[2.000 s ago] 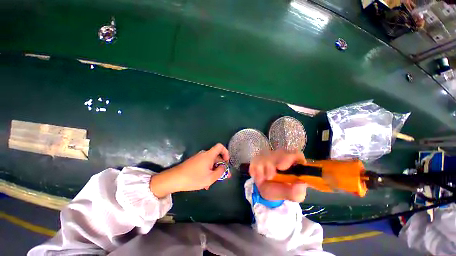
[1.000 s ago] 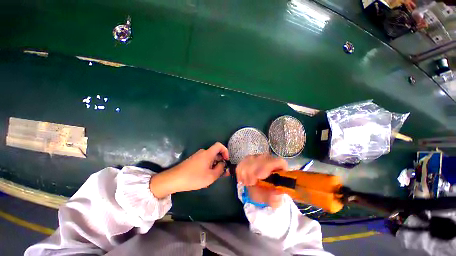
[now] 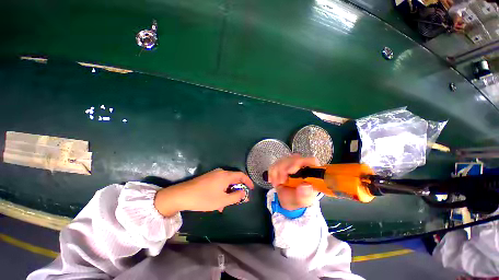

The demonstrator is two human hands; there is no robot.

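Note:
My left hand (image 3: 210,191) holds a small round silvery assembly (image 3: 239,192) in its fingertips, low over the bench. My right hand (image 3: 294,183), with a blue band at the wrist, grips an orange electric screwdriver (image 3: 347,181). Its black nose points left, over the near edge of the left screw dish, apart from the assembly. The tip is partly hidden by the fingers. The left round screw dish (image 3: 266,158) holds grey speckled contents. The right screw dish (image 3: 312,143) beside it looks browner.
A green belt (image 3: 246,65) beyond the bench carries spaced silvery units (image 3: 146,39). A clear plastic bag (image 3: 393,139) covers a dark box at right. Small white parts (image 3: 102,115) and a beige taped patch (image 3: 48,153) lie at left. Another person's white sleeve (image 3: 469,252) shows at lower right.
The screwdriver was at the assembly a second ago; it has since moved right and up, away from it. The left hand has tilted the assembly into view. Units on the belt have shifted right.

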